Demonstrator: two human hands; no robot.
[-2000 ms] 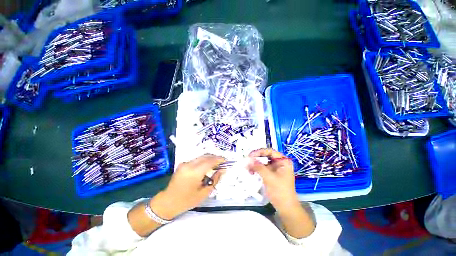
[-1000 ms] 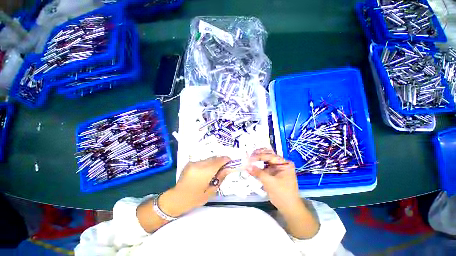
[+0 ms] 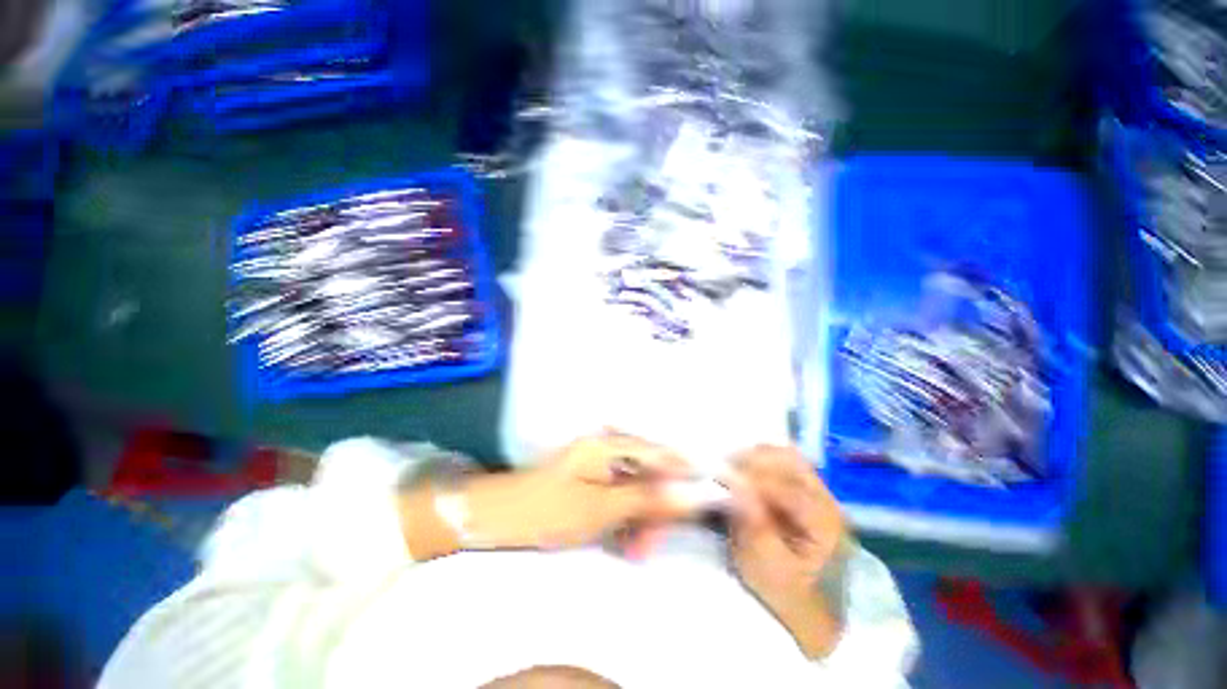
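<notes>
The frame is blurred. My left hand [image 3: 599, 487] and my right hand [image 3: 787, 518] meet at the near end of the white tray [image 3: 538, 364], fingertips close together. A small whitish piece [image 3: 700, 493] shows between them; its exact shape is unclear. A dark spot, perhaps a small dark part, shows at my left fingers. Silver tubes [image 3: 713, 175] lie in the tray's far half, with small dark parts [image 3: 653, 299] nearer its middle. Which hand grips the whitish piece cannot be told.
A blue tray of joined silver and dark red pieces [image 3: 357, 289] is at left. A blue tray [image 3: 942, 202] with thin rod pieces [image 3: 949, 384] is at right. A clear bag [image 3: 700, 54] lies at the far end. More blue trays stand at both far corners. Red stools show below.
The view has shifted and blurred, so the trays sit differently in the frame. My hands are now closer to my body, at the white tray's near edge. The reddish rod at my right fingers no longer shows clearly.
</notes>
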